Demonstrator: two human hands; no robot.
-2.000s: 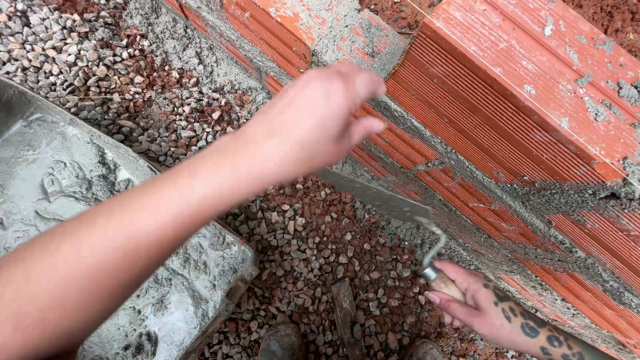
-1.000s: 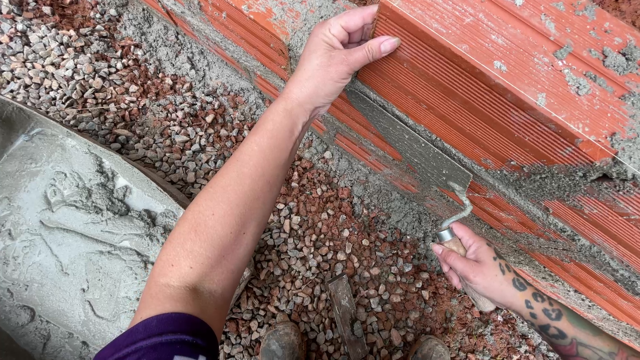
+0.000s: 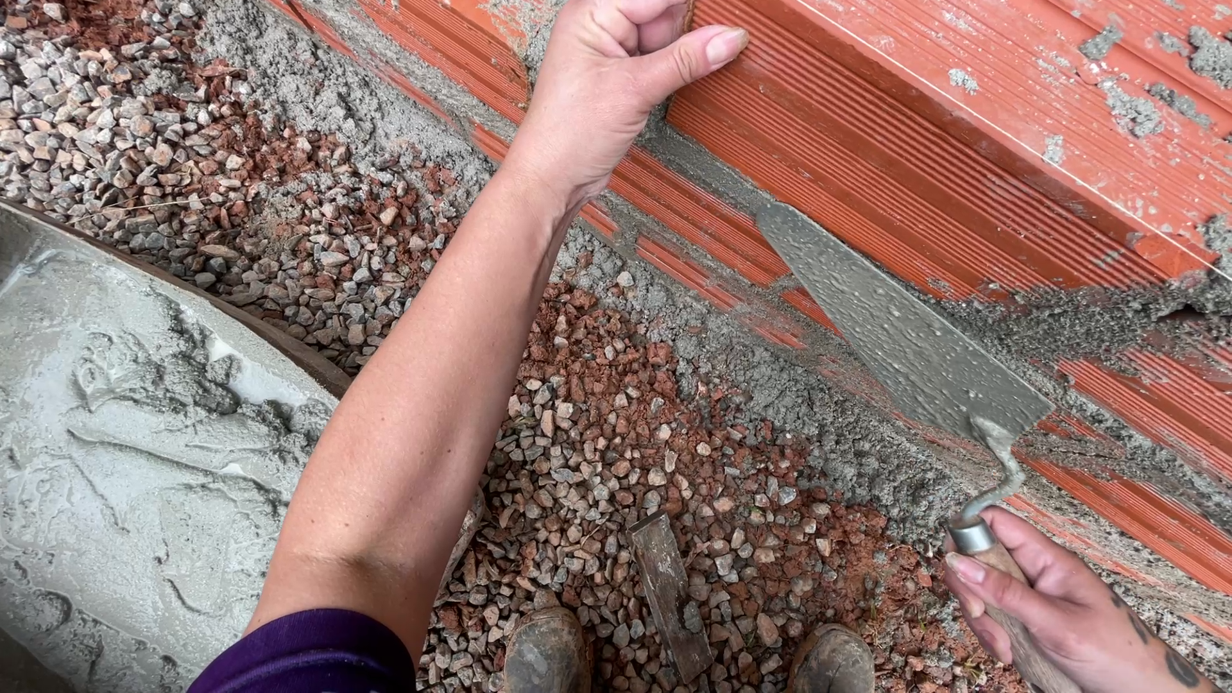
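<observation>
My right hand (image 3: 1049, 597) grips the wooden handle of a pointing trowel (image 3: 905, 327) at lower right. The mortar-smeared blade lies across the wall face, its tip near the joint under the upper hollow clay brick (image 3: 895, 154). My left hand (image 3: 626, 87) is at the near end of that brick, thumb extended over its ribbed side, fingers partly hidden behind it. A taut string line (image 3: 1020, 159) runs along the brick's upper edge. Grey mortar (image 3: 1078, 322) fills the joint at right, and lumps of it dot the brick's top.
A trough of wet mortar (image 3: 144, 462) stands at left, its rim near my left forearm. Gravel (image 3: 577, 433) and reddish soil lie along the wall's foot. A short wooden piece (image 3: 671, 597) lies between two worn boots (image 3: 547, 654).
My left hand has moved from above the lower courses to the upper brick's end. The trowel, earlier lying along the wall below that brick, is now tilted differently, with its blade face showing more.
</observation>
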